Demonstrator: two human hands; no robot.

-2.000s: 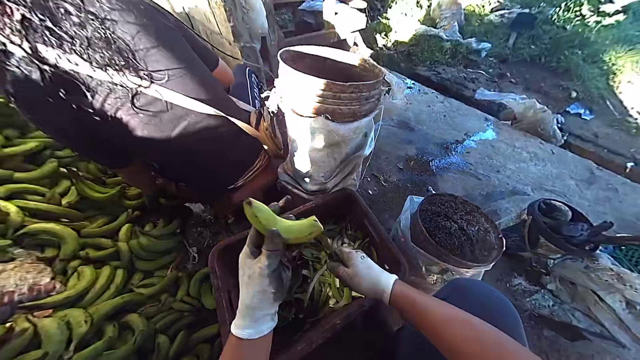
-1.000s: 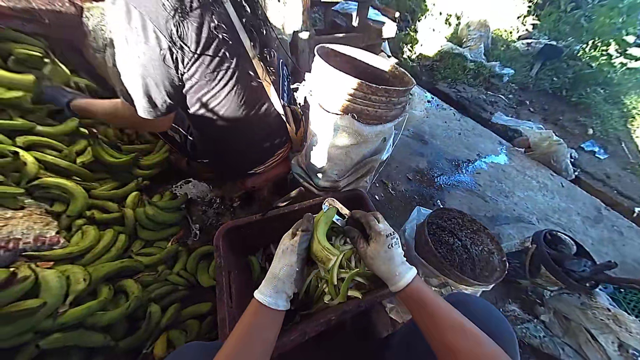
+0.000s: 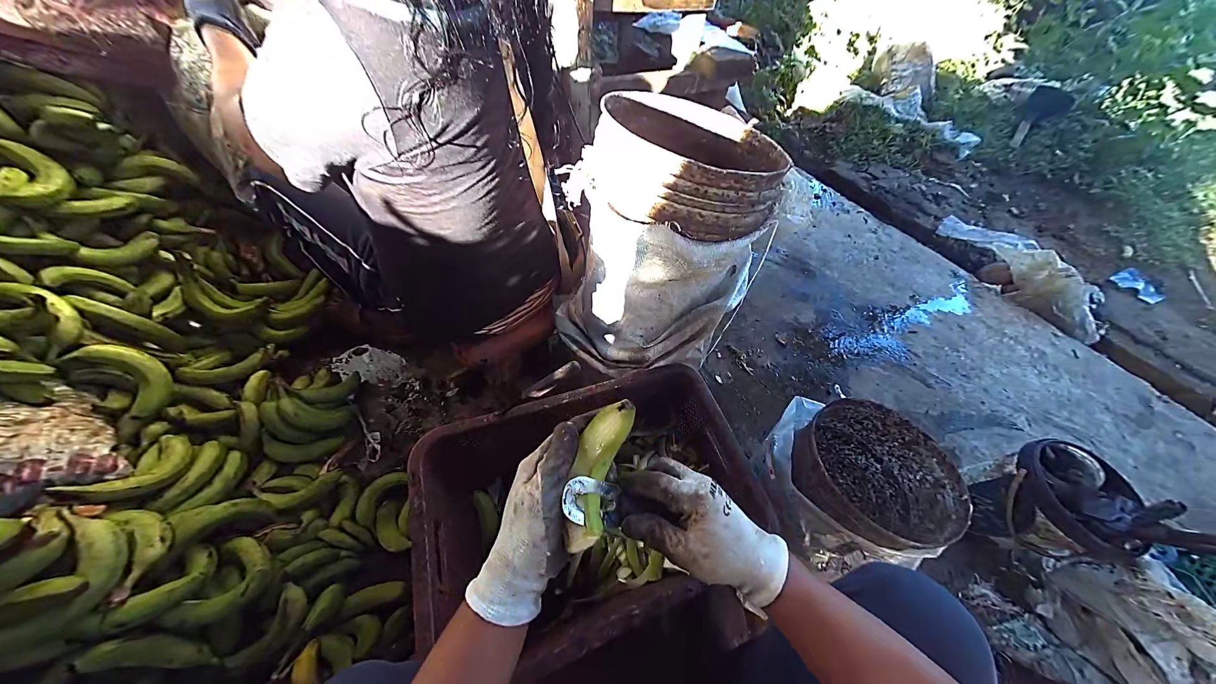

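Observation:
My left hand (image 3: 534, 518), in a white glove with dark, dirty fingers, holds a green plantain (image 3: 605, 439) upright from its left side. My right hand (image 3: 698, 522), gloved the same way, grips a small tool with a curved metal end (image 3: 581, 500), which lies across the plantain's lower part. The tool's handle is mostly hidden by my fingers. Both hands are over a dark red plastic crate (image 3: 439, 532) with strips of green peel (image 3: 638, 565) in it.
Many green plantains (image 3: 204, 484) are heaped at the left. A person (image 3: 437, 190) sits just ahead. Beyond the crate stands a tall, dirty bucket (image 3: 703, 180) on a sack-wrapped base. To the right are a bucket of dark material (image 3: 883, 475) and a black container (image 3: 1078, 499).
The plantain stands more upright than two seconds ago, and the curved metal tool now shows across it. The person ahead has moved an arm from the plantain heap. The view has shifted.

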